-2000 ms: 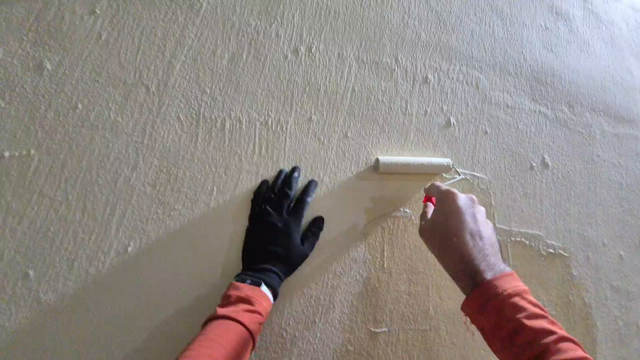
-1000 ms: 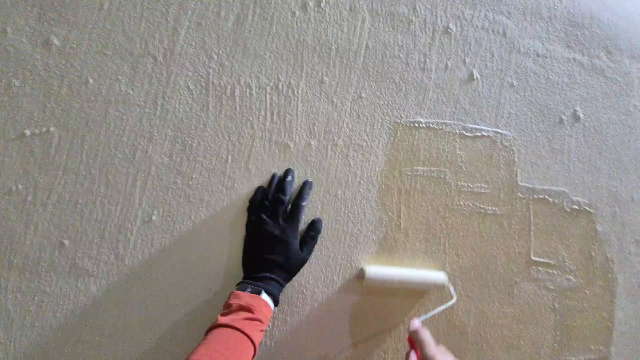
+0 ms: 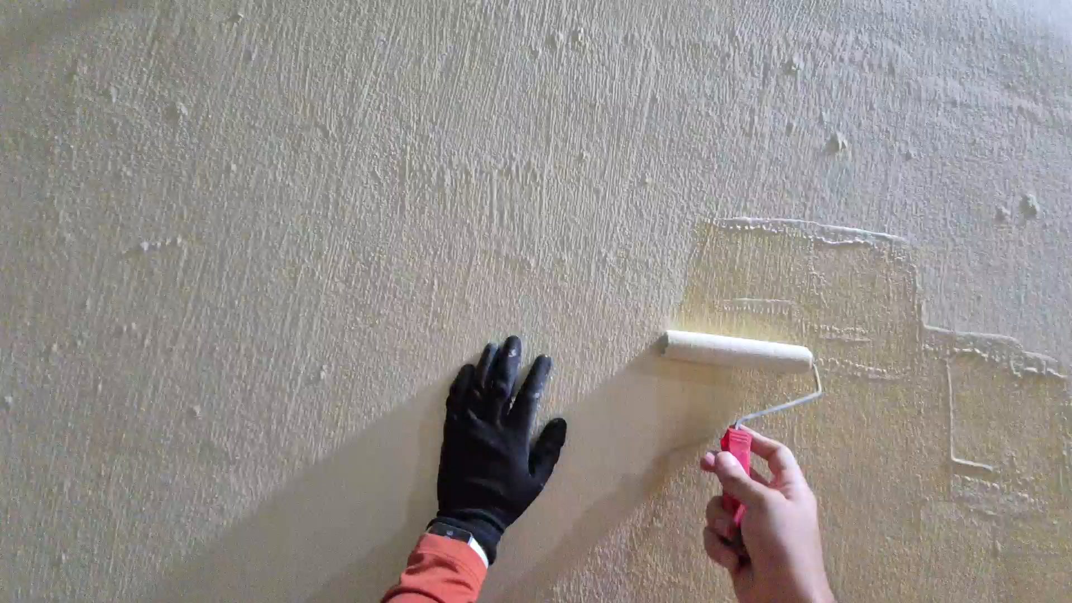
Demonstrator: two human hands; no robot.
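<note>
My left hand (image 3: pixel 498 444), in a black glove with light specks on the fingers, lies against the textured wall (image 3: pixel 335 209) with its fingers spread. To its right, my bare right hand (image 3: pixel 766 511) grips the red plastic handle of a small paint roller (image 3: pixel 737 352). The roller's white sleeve touches the wall above the hand, nearly level, joined to the handle by a bent wire frame. Behind and around the sleeve is a darker, yellowish wet-looking patch (image 3: pixel 863 427), with raised pale ridges along its top edge.
Lumps stand out from the wall, among them one at the upper right (image 3: pixel 837 142). Shadows of the arms and roller fall down and to the left across the wall. Further ridges (image 3: pixel 997 343) run along the patch at the right.
Two seconds ago the roller was over the patch's top edge; it went down the wall, then came partway up again by now. The gloved hand stays against the wall.
</note>
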